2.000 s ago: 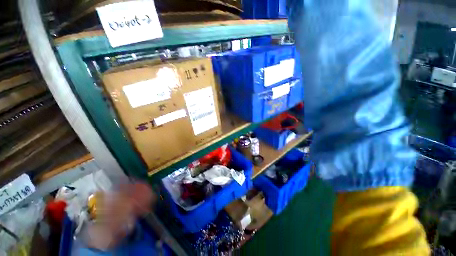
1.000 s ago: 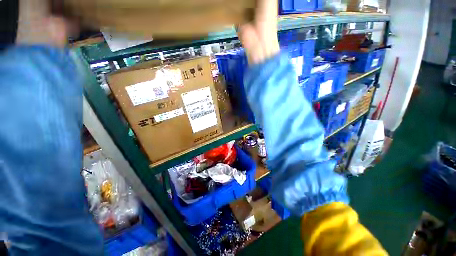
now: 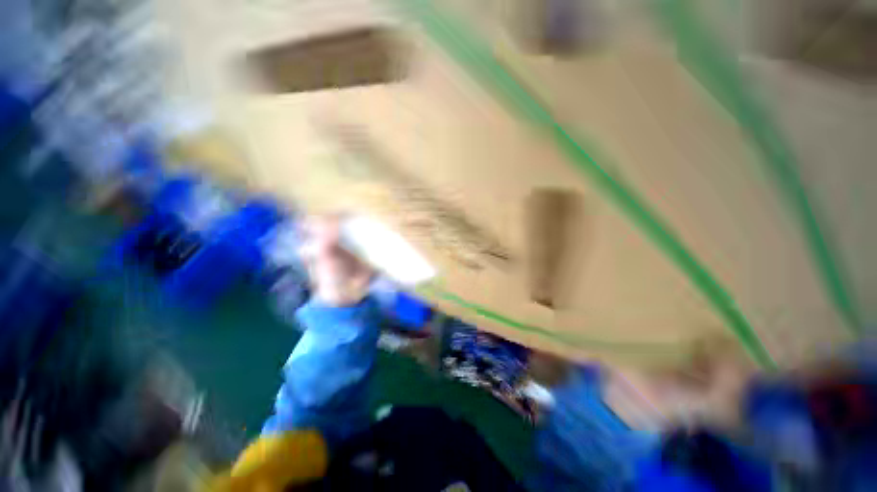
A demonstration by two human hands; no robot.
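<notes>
The frame is strongly blurred. A large flat brown cardboard terminal reel point(image 3: 462, 144) fills the upper middle and right, tilted close in front of me. It has dark slots, blurred print and curved green bands. A white label point(image 3: 389, 250) lies at its lower left edge. My left hand point(image 3: 338, 264), in a blue sleeve, grips that edge beside the label. My right hand point(image 3: 673, 389) is a blurred shape at the reel's lower right edge, holding it; its fingers are not clear.
Blurred blue bins point(image 3: 207, 240) stand at the left, beyond the reel. Green floor point(image 3: 231, 346) shows below them. Blue and red shapes lie at the lower right, too blurred to name. Part of my dark clothing shows at the bottom middle.
The view has turned away from the shelf with the carton. The brown item held high in both hands is now lower and closer, its broad face filling much of the view.
</notes>
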